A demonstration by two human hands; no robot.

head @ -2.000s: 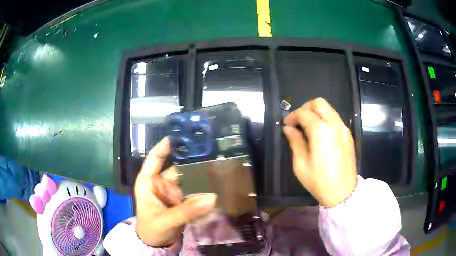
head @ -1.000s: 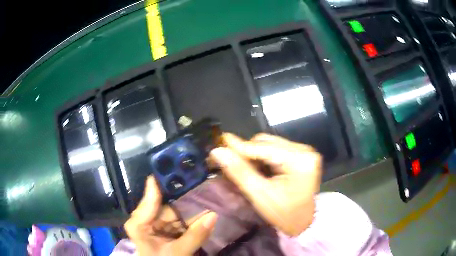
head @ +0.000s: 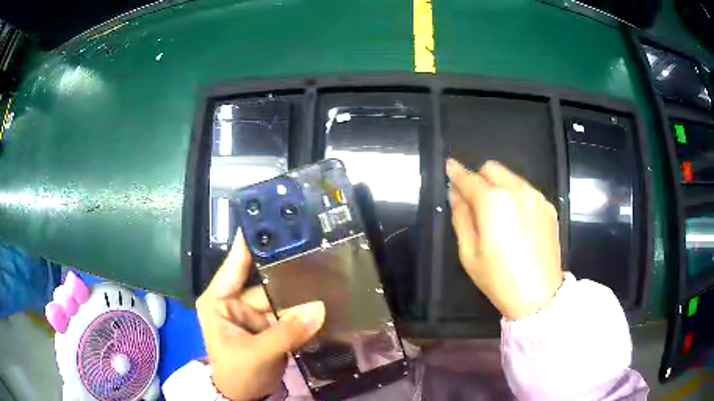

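My left hand [head: 250, 321] holds a smartphone without back cover [head: 325, 286], its back up and tilted. The phone has a dark blue camera module [head: 274, 219], an orange flex cable [head: 340, 194] beside it and a mirror-like battery [head: 329, 274] below. My right hand [head: 501, 227] is over the dull black third slot of the phone tray [head: 434, 298]. Its thumb and index fingertips are close together by the slot divider. Whether something small is between them cannot be made out.
Phones lie face up in the tray's first slot [head: 250, 176], second slot [head: 374, 176] and fourth slot [head: 601, 188]. Another phone tray [head: 672, 258] stands at the right edge. A pink-white fan [head: 117, 352] is at lower left. The green surface [head: 117, 149] has a yellow stripe [head: 423, 35].
The view swung away and back. My right hand has left the phone's board end and is over the tray. The small pale piece seen earlier near the divider no longer shows.
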